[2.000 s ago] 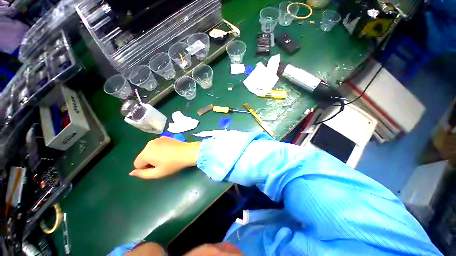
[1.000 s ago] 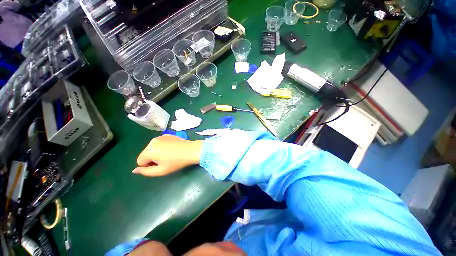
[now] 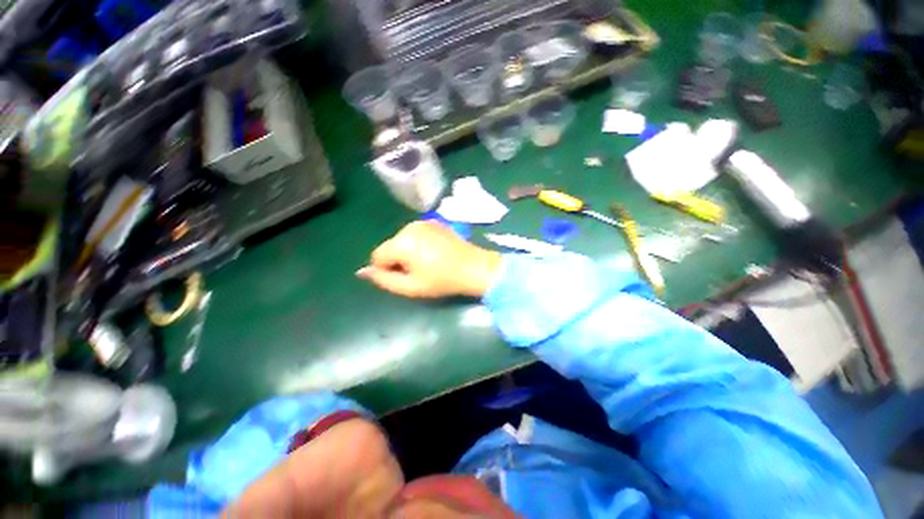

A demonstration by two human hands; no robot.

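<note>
My right hand rests on the green bench as a loose fist, fingers curled, with nothing seen in it. My left hand is large and blurred at the bottom edge, partly cut off, beside a dark red wristband; its fingers cannot be made out. Beyond my right hand lie a crumpled white wipe, a blue pick, a slim white tool, a yellow-handled screwdriver and gold tweezers. A white dispenser bottle stands behind the hand.
Clear cups stand in rows at the back. A white-silver cylinder tool lies right, with black blocks behind. A white box and a tape roll are left. A white fan is at the lower left edge.
The view has swung left, so bench items appear further right and the fan has come in. More of my left hand and wristband shows. My right hand keeps its loose fist.
</note>
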